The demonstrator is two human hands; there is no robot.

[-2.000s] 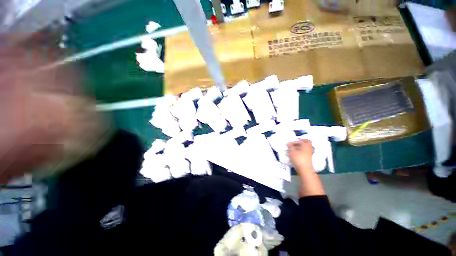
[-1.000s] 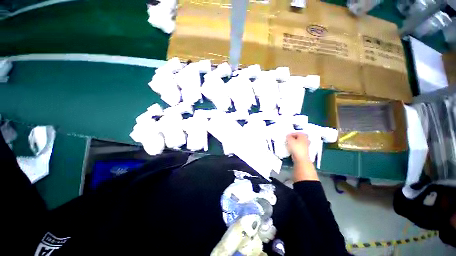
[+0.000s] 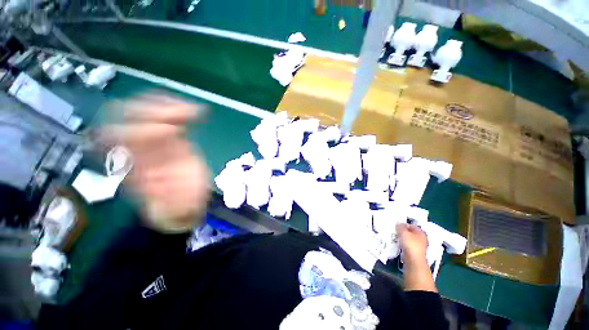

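White security camera units (image 3: 347, 162) stand in two rows on the green bench in front of me. A flat white label sheet (image 3: 332, 219) lies slanted across the near row, towards my chest. My right hand (image 3: 413, 240) is at the right end of the near row, fingers curled at a white unit; whether it grips the unit or a small piece is hidden. My left hand (image 3: 168, 167) is raised over the bench at the left, strongly blurred; its fingers cannot be read.
A flattened carton (image 3: 504, 138) lies behind the rows. An open shallow box (image 3: 513, 242) holds a grey ribbed stack and a yellow stick at right. More white units (image 3: 423, 45) stand at the back. A white backing sheet (image 3: 97, 185) lies left. A grey post (image 3: 369, 64) rises behind the rows.
The view has turned left. My left hand, out of the picture one second ago, is now in view over the bench. My right hand stays at the right end of the near row.
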